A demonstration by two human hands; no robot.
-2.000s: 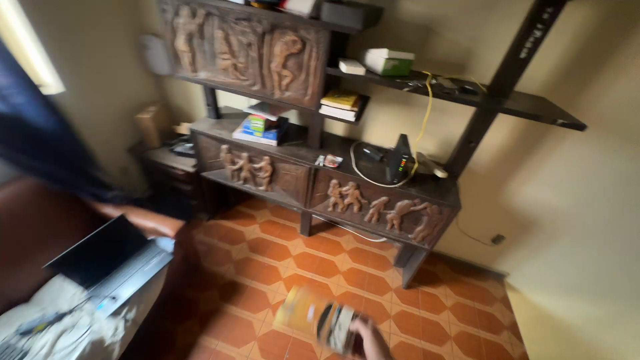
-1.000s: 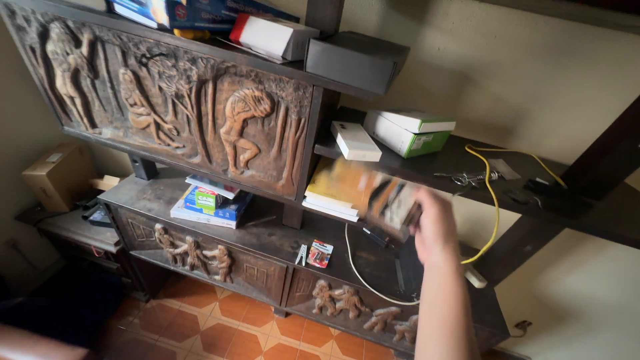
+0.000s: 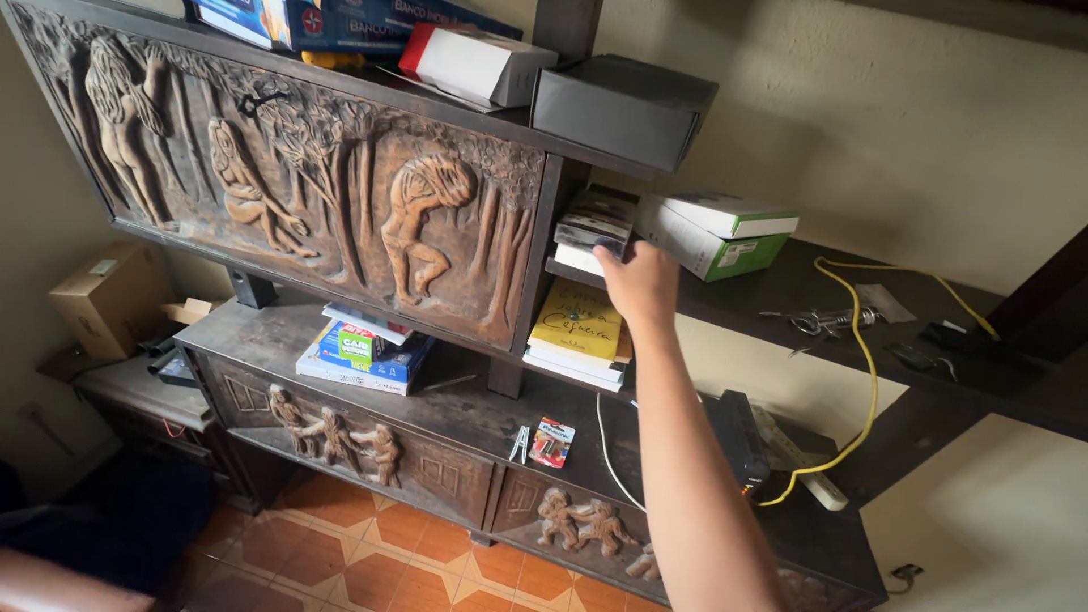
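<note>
My right hand [image 3: 639, 280] reaches to the upper shelf, its thumb and fingers at the near edge of a small dark box or book [image 3: 597, 219] that lies on a white box [image 3: 580, 257]. Whether the fingers still grip it cannot be told. Just to the right stands a white and green box [image 3: 722, 234]. Below, a yellow book [image 3: 580, 316] tops a stack of books on a lower shelf. At the lower left edge a blurred forearm [image 3: 64, 585] shows; my left hand itself is out of view.
A black box [image 3: 625, 106] overhangs above my hand. A yellow cable [image 3: 871, 374] hangs over the right shelf near a metal corkscrew [image 3: 820, 320]. On the lower cabinet lie a battery pack [image 3: 552, 442], a clothespin [image 3: 519, 444], a black router [image 3: 738, 442] and several game boxes [image 3: 365, 361].
My right hand has moved up and inward to the shelf with the thing it carried, which now rests on the white box. The view has come closer to the shelves.
</note>
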